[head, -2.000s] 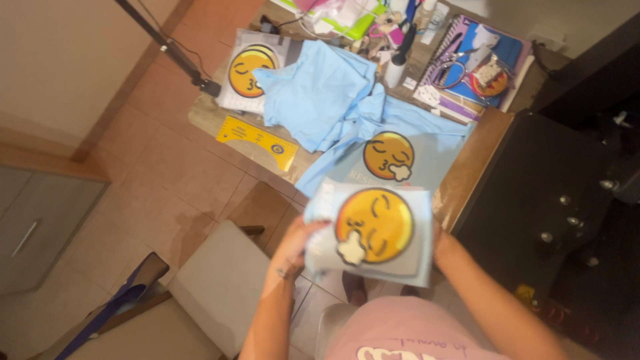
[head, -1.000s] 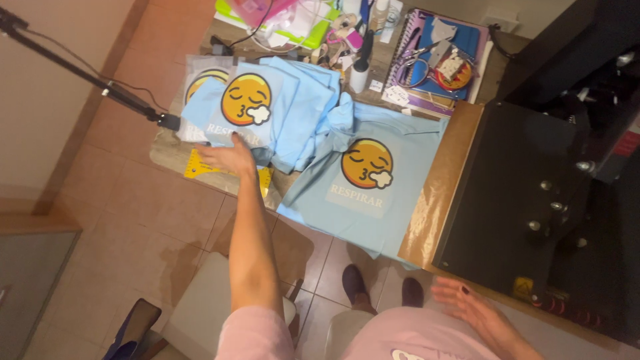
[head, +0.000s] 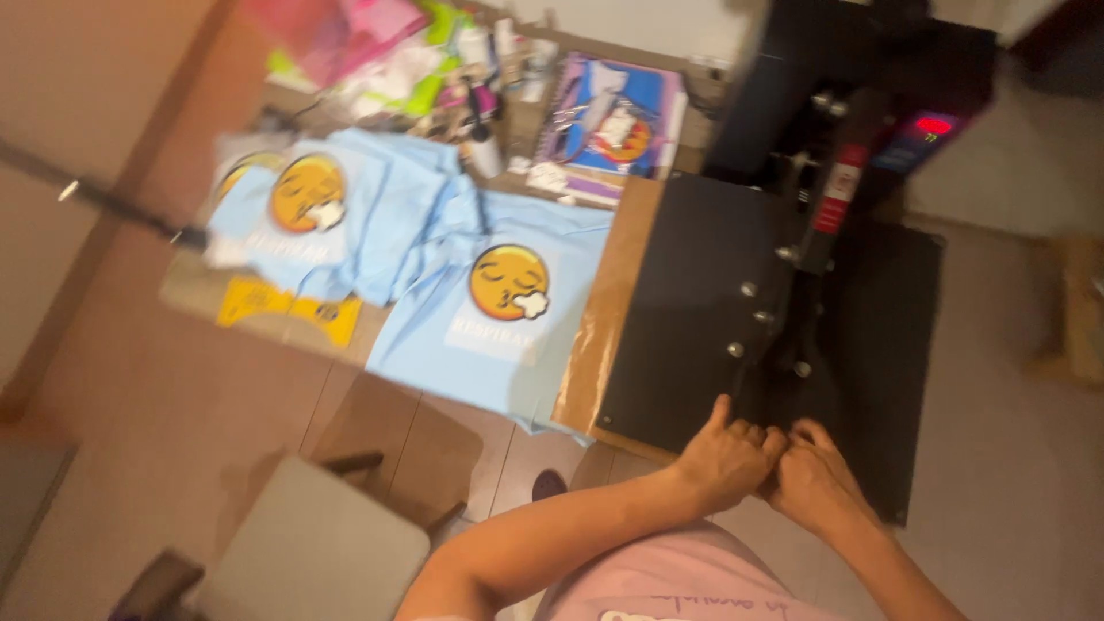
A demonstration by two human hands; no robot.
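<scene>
Both my left hand (head: 729, 457) and my right hand (head: 806, 474) are closed side by side at the front edge of a black heat press (head: 690, 302); what they grip, perhaps its handle, is hidden under the fingers. Left of the press lies a light blue T-shirt (head: 431, 371) with a yellow blowing-face emoji print (head: 509, 282) and lettering below it. Its right part runs up to a brown sheet (head: 604, 319) at the press. Farther left, a folded light blue shirt pile (head: 397, 207) carries a similar printed sheet (head: 308, 194).
A yellow ruler-like template (head: 289, 310) lies at the table's front left edge. Notebooks (head: 608, 121) with scissors, a spray bottle (head: 483, 151) and bags stand behind. A lit display (head: 923, 134) sits on the press. A chair (head: 315, 552) is below left; a dark pole reaches in from the left.
My left hand has moved from the printed sheet on the shirt pile to the press front, where my right hand has also come. The sheet both hands held earliest lies on the pile. The view has shifted right.
</scene>
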